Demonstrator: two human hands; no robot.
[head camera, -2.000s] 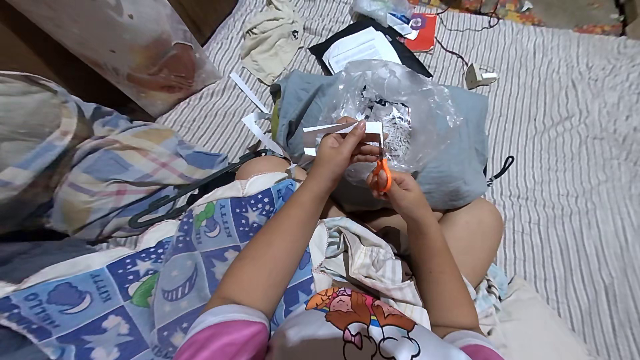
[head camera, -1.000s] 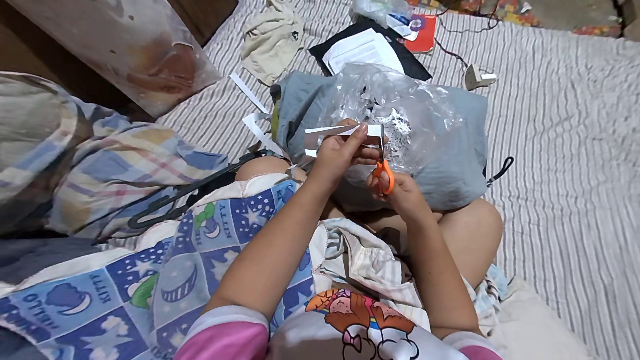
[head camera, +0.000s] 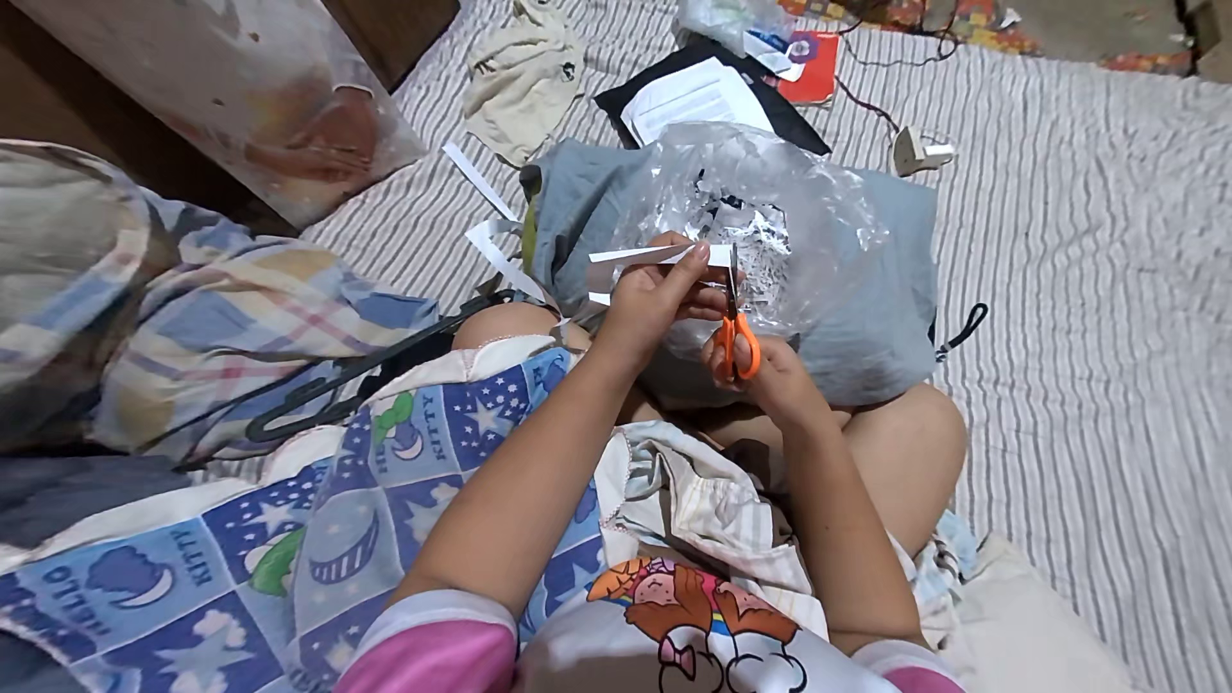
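Note:
My left hand (head camera: 664, 289) pinches strips of white paper (head camera: 635, 256) between thumb and fingers. Close by on the right, my right hand (head camera: 756, 371) has its fingers in the orange handles of a pair of scissors (head camera: 739, 348), whose blades point up at the right end of the paper. Behind both hands a clear plastic bag (head camera: 833, 217) holds many small cut bits of paper (head camera: 765, 255). The bag rests on a grey pillow (head camera: 890, 289) across my lap.
Loose white paper strips (head camera: 478, 180) lie left of the pillow. A plastic hanger (head camera: 318, 390) rests by my knee, near a patterned blanket (head camera: 356, 539). Beyond the pillow are printed sheets (head camera: 698, 99) on a black folder, a beige cloth (head camera: 525, 82), a red booklet (head camera: 811, 72) and a white plug adapter (head camera: 919, 152).

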